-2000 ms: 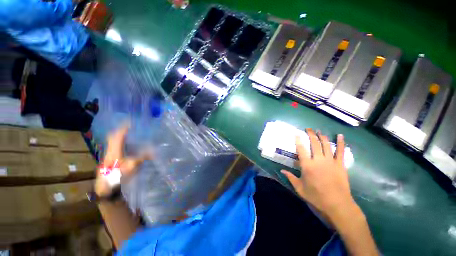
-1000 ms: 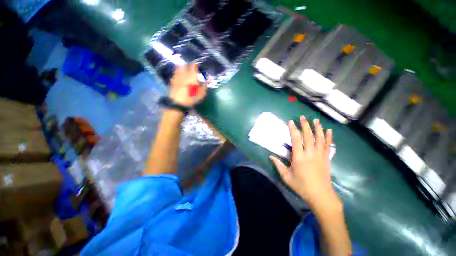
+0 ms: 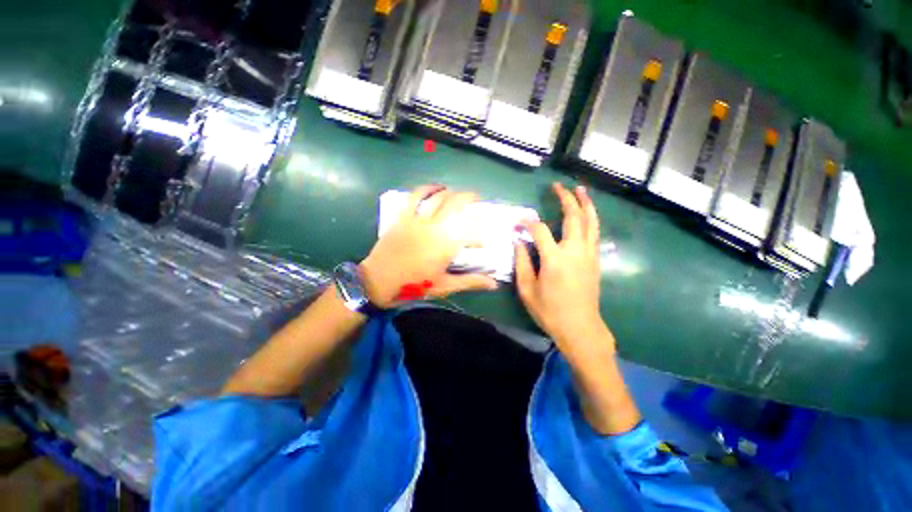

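Note:
A white phone-sized piece [image 3: 497, 222], perhaps protective film, lies on the green bench mat in front of me, partly hidden by my hands. My left hand [image 3: 425, 248], with a dark-banded watch, lies over its left and middle part; whether it grips the piece is hidden. My right hand [image 3: 565, 262] is at the piece's right end, fingers spread, with fingertips at its edge. Behind are stacked display modules [image 3: 440, 65], backs up, with white ends towards me and orange tabs at the far ends.
A clear blister tray [image 3: 225, 135] with black screens lies at the left. Crinkled clear trays [image 3: 150, 330] are piled below the bench edge. A white cloth [image 3: 851, 225] and a slim dark stick [image 3: 820, 297] lie at the right end of the stacks. Blue bins [image 3: 745, 425] stand below right.
The view has swung right. My left hand has come from the blister tray onto the white piece. My right hand has shifted from on top of the piece to its right end.

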